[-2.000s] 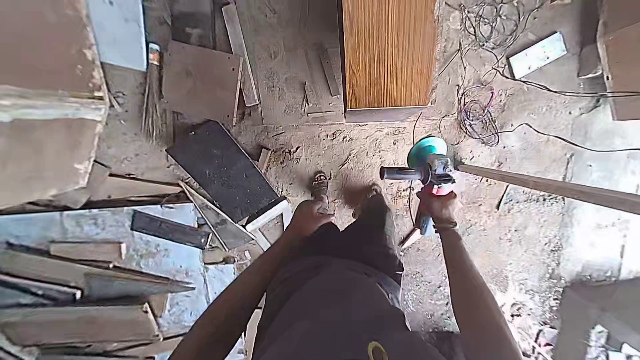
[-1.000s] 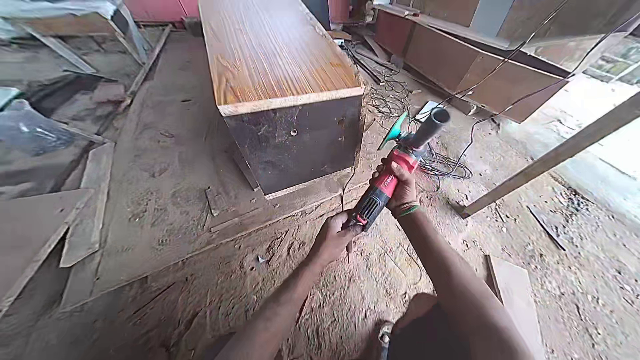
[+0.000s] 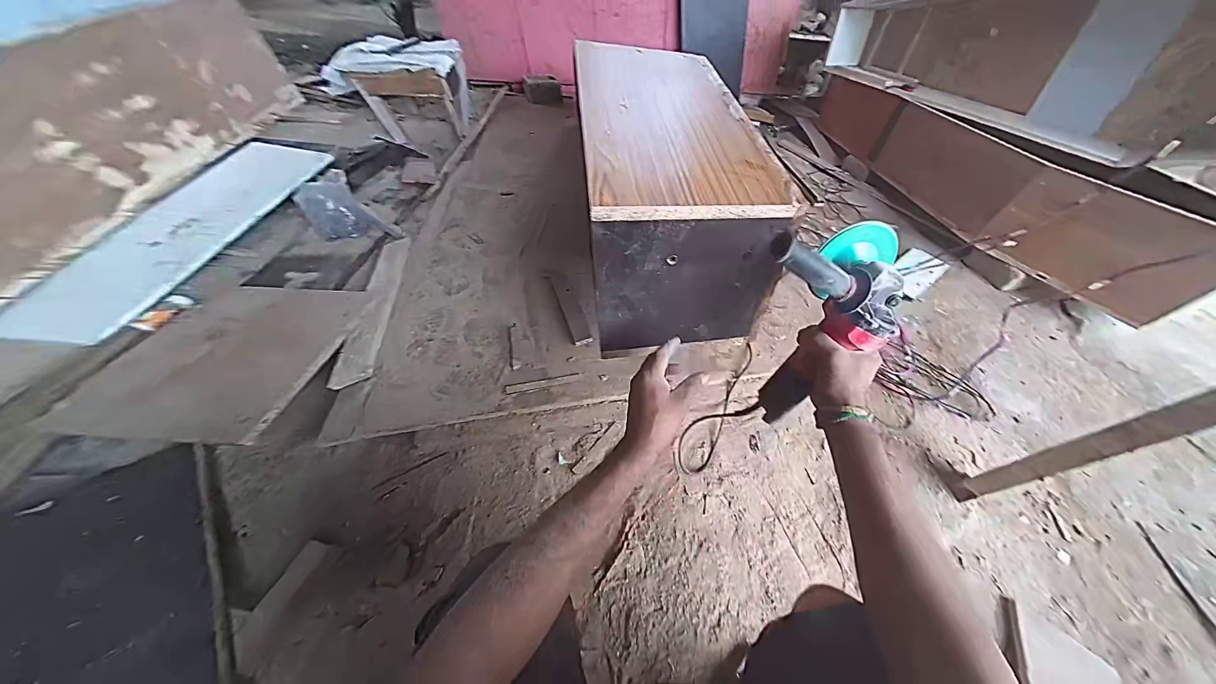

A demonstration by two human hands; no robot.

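Note:
My right hand (image 3: 838, 369) grips the red and black body of an angle grinder (image 3: 860, 328), which has a green disc (image 3: 860, 245) and a dark side handle pointing up and left. The grinder's cord loops down between my hands. My left hand (image 3: 660, 404) holds nothing, its fingers apart, close to the lower edge of a long wooden box (image 3: 689, 275). That box has a wood-grain top panel (image 3: 674, 133) and a dark end face with a small hole. The disc stands just right of the box's near corner.
Tangled cables (image 3: 936, 385) lie on the dusty floor at the right, near a slanting wooden bar (image 3: 1092, 444). Boards and a white panel (image 3: 176, 247) fill the left side. A long brown cabinet (image 3: 1007, 180) stands at the back right, a pink wall (image 3: 513, 38) behind.
A second ago my left hand was on the grinder's rear body; now it is off it, at the left. The view has swung up from the floor toward the box.

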